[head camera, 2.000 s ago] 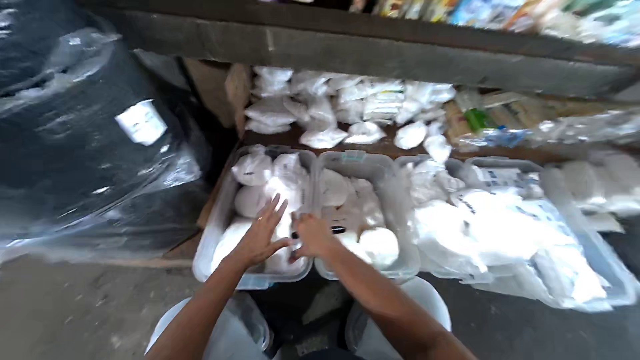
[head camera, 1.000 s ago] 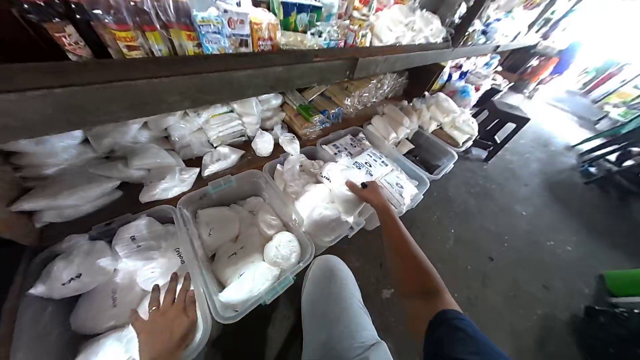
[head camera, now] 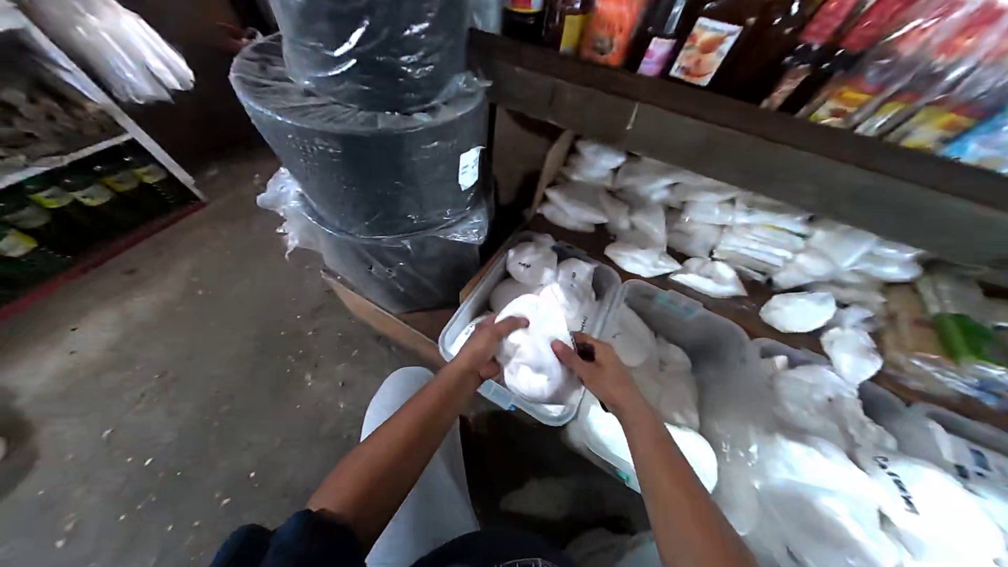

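Both my hands grip a plastic bag of white contents above the leftmost clear plastic bin. My left hand is on the bag's left side, thumb on top. On its right side is my right hand, which also has a small dark object at its fingers; what it is I cannot tell. Under and behind the held bag, more knotted white bags with handwriting fill the bin. Beside it to the right, a second clear bin holds similar bags, partly hidden by my right forearm.
Black drums wrapped in clear plastic stand stacked at the bin's back left. A wooden shelf beam with bottles and packets above runs over small white bags. More bagged goods lie at the right. Green bottles stand at far left.
The view has swung back left. My right hand has left the white packets at the right and come beside my left hand; both now hold a white bag over the leftmost bin.
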